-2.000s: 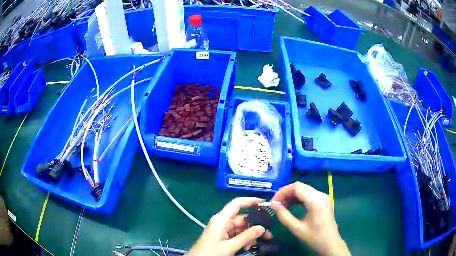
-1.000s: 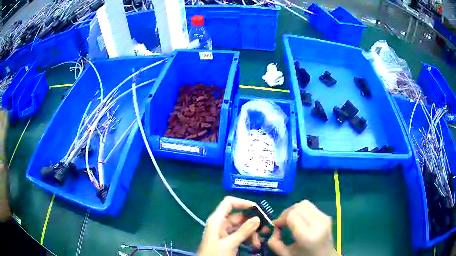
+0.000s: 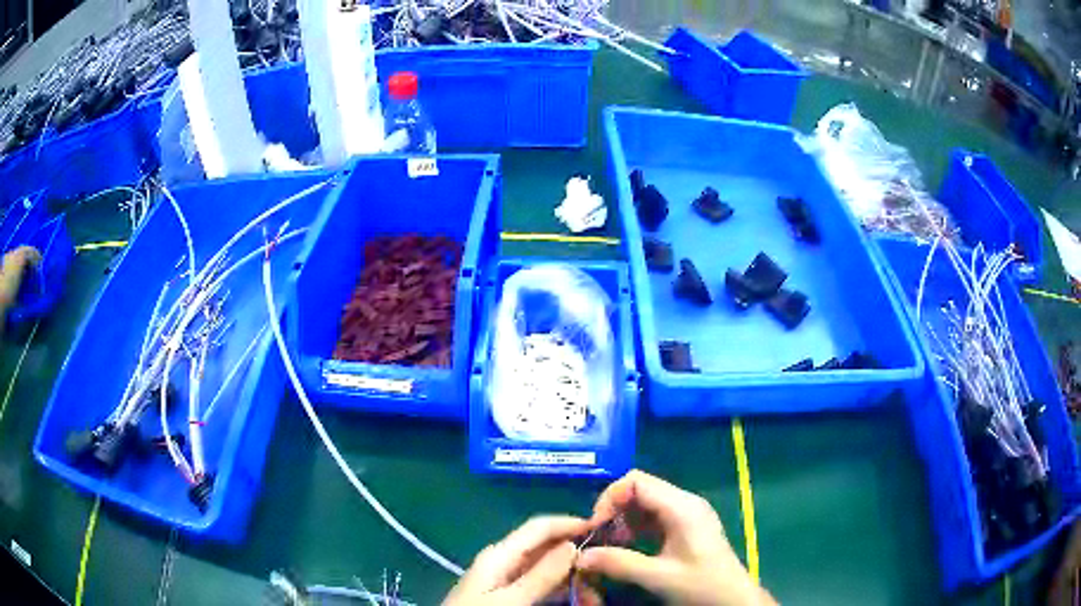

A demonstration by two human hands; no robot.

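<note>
My left hand (image 3: 522, 568) and my right hand (image 3: 676, 539) meet at the bottom centre, fingertips together. They hold the black connector between them, almost wholly hidden by the fingers; only a thin dark and pale edge (image 3: 582, 552) shows. A long white cable (image 3: 344, 456) curves down from the left harness bin towards my left hand. Stripped wire ends on a grey cable (image 3: 344, 590) lie at the bottom edge, left of my hands.
A narrow bin of red-brown pieces (image 3: 403, 302), a small bin with bagged white pieces (image 3: 545, 385) and a wide tray (image 3: 771, 397) with black parts stand ahead. Harness bins flank them, left (image 3: 225, 521) and right (image 3: 948, 521). Another person's hand (image 3: 14, 275) shows at the left edge.
The view has shifted, so the bins sit lower and further left. My right fingers have closed in against my left fingers, and the connector's row of pins no longer shows.
</note>
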